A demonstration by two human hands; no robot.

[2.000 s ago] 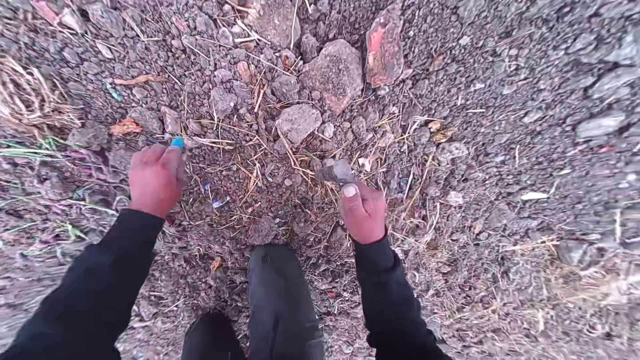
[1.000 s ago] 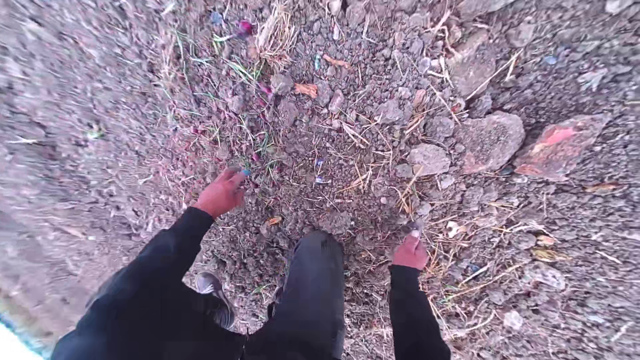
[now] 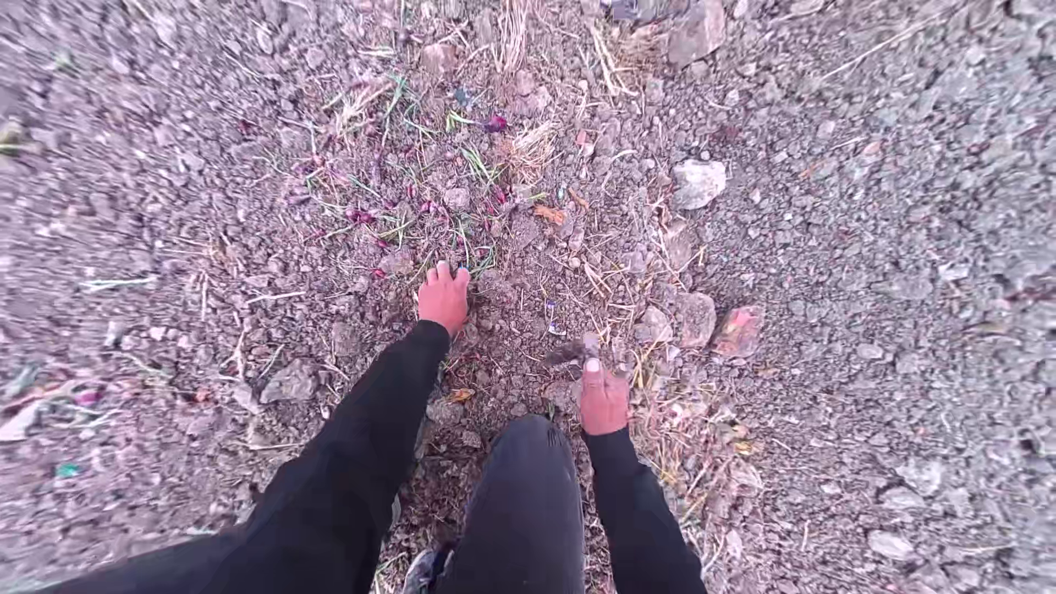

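Note:
My left hand [image 3: 445, 299] rests on the rough soil with its fingers spread, at the lower edge of a patch of green stems and small red-purple bulbs [image 3: 360, 216]. What lies under its fingertips is hidden. Nearer the middle right, my right hand [image 3: 604, 398] grips a dark, flat tool or piece [image 3: 566, 353], its thumb on top; blur hides its exact kind. Small blue and white scraps [image 3: 554, 328] lie on the ground between the hands.
Right of my right hand lie a reddish stone [image 3: 738, 332] and a grey stone [image 3: 696, 319]. A pale stone [image 3: 700, 183] sits farther up. Dry straw [image 3: 532, 153] and an orange-brown leaf [image 3: 549, 214] lie ahead. My knee [image 3: 528, 462] is between my arms.
The view has shifted widely. My left hand no longer shows the blue thing seen at its fingers in the earlier frames; it now reaches to the edge of the green stems.

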